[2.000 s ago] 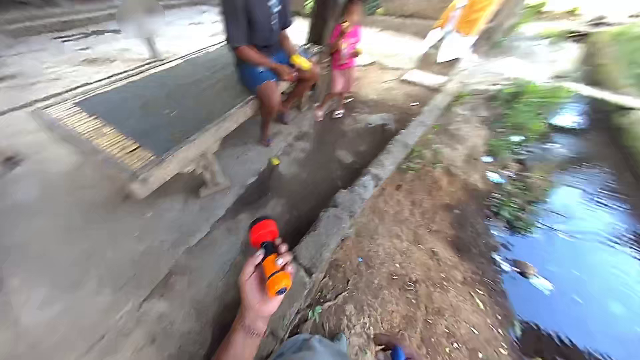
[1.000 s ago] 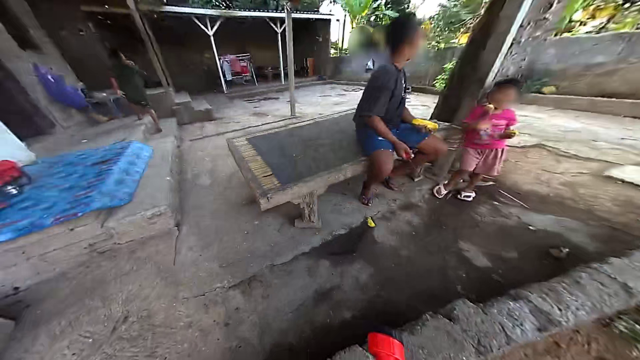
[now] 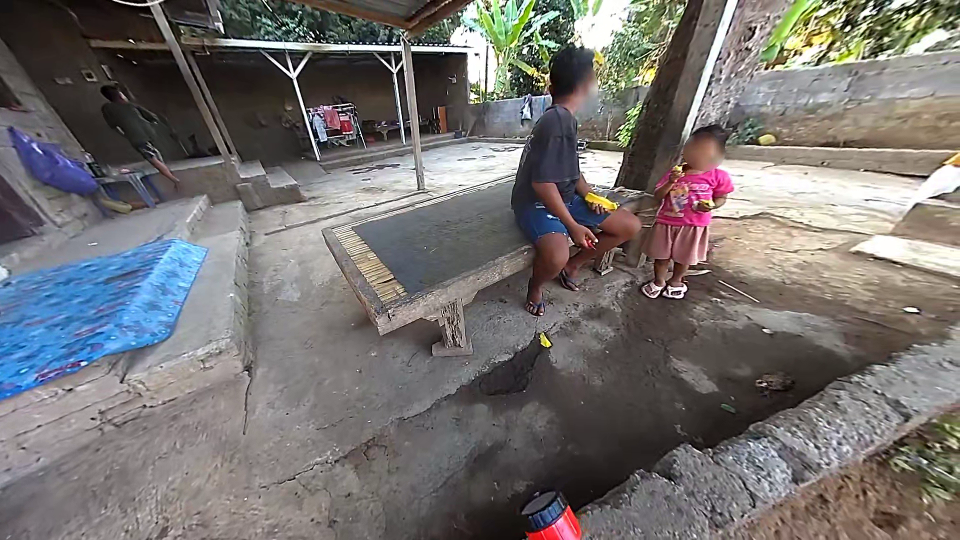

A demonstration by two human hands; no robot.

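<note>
Neither of my hands shows. At the bottom edge, the top of a red and black object (image 3: 551, 517), perhaps a flashlight, pokes into view beside the low stone wall; whatever holds it is hidden below the frame. Beyond it stands a low wooden platform bench (image 3: 442, 240) with a dark top and a slatted strip at its near end. A person (image 3: 555, 165) in a dark shirt and blue shorts sits on its edge with a yellow thing (image 3: 600, 201) in one hand. A small yellow piece (image 3: 544, 340) lies on the ground.
A small person (image 3: 690, 202) in pink stands by the bench. The stone wall (image 3: 780, 457) runs along the right. A blue patterned mat (image 3: 97, 307) lies on a raised concrete ledge (image 3: 217, 315) at left. Another person (image 3: 135, 127) is at the far left. A post (image 3: 413, 112) rises behind the bench.
The view has swung up and left from the wall and water. My hand, seen holding a red and orange object two seconds ago, is out of frame. The seated person's head has turned aside.
</note>
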